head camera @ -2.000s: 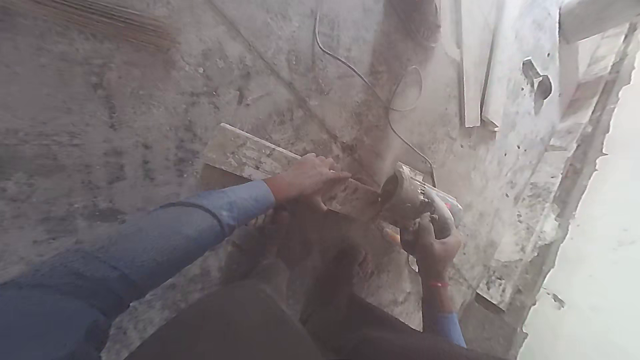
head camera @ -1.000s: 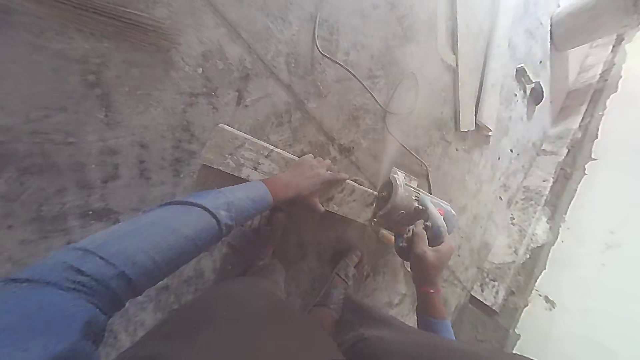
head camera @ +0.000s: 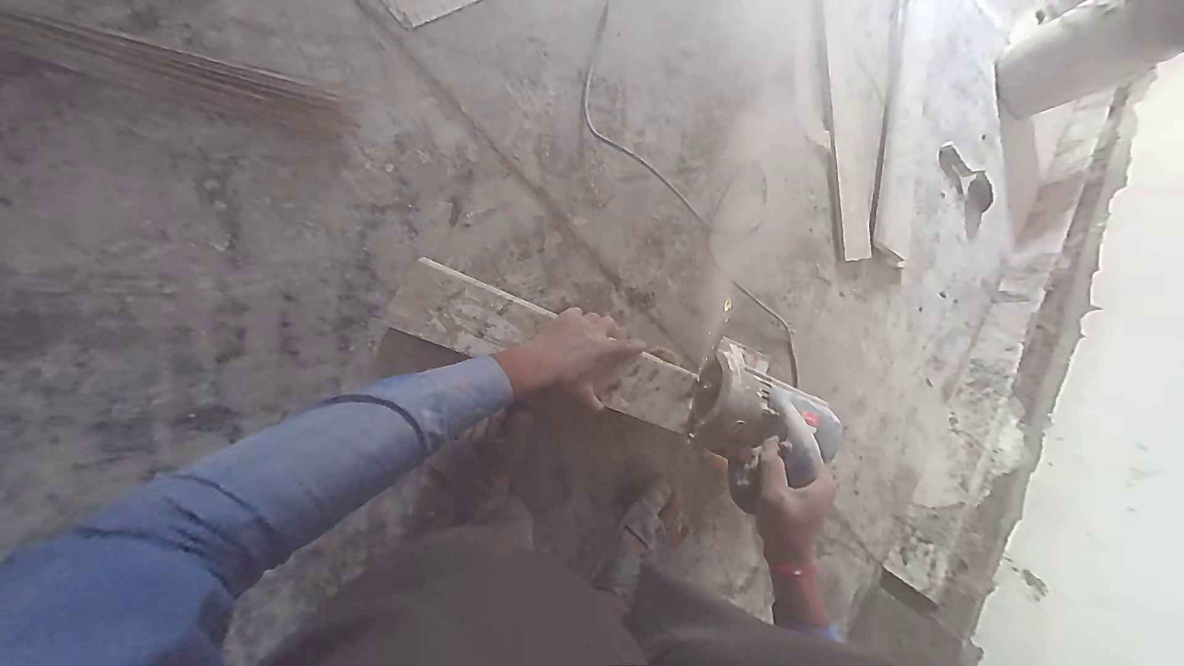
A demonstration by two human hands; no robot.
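Observation:
A long stone or tile strip (head camera: 481,310) lies slantwise on the dusty floor below me. My left hand (head camera: 578,356) presses on the middle of it, thumb towards me and fingers over its far edge. At the strip's right end is a circular power saw (head camera: 740,407), whose handle my right hand (head camera: 794,499) grips. The saw's round guard meets that end of the strip, and its blade is hidden. Small sparks (head camera: 728,305) and pale dust rise just beyond the saw.
A power cord (head camera: 647,166) runs over the floor to the saw. Long pale strips (head camera: 851,139) lie at upper right, near a dark object (head camera: 967,185) and a thick pale pipe (head camera: 1082,55). Thin rods (head camera: 185,74) lie at upper left. My foot (head camera: 647,518) is close below the strip.
Sparks now show beyond the saw; neither earlier frame plainly shows them. My left hand stays on the strip and my right hand keeps hold of the saw.

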